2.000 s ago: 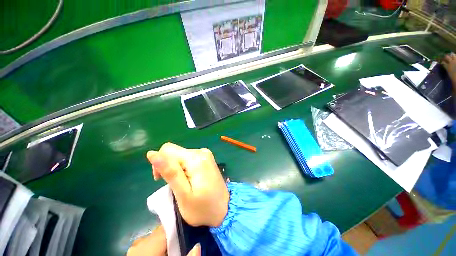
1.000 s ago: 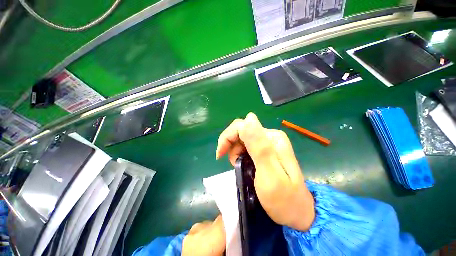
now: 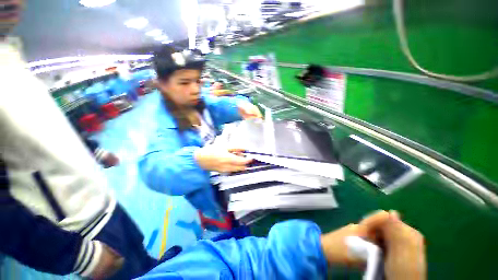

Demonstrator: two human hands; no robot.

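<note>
My left hand [image 3: 345,246], in a blue sleeve, is at the lower right of the view, closed on a white foam sheet [image 3: 367,252]. My right hand [image 3: 404,246] is beside it, curled over the upper edge of the same bundle. The hands are blurred and cut off by the bottom edge. The dark tablet seen against the sheet a moment before is almost wholly hidden now; only a greyish edge shows between the hands.
A person in a blue smock [image 3: 172,147] has both hands at a stack of tablets and foam sheets [image 3: 284,188]. Another tablet [image 3: 377,163] lies on the green bench behind. A standing person in a white and dark jacket [image 3: 60,158] is close at left. A green divider [image 3: 448,126] runs along the right.
The view has swung left, so my hands now show at the lower right. The blue film stack and orange strip have left the view. The stack and two people have come into view.
</note>
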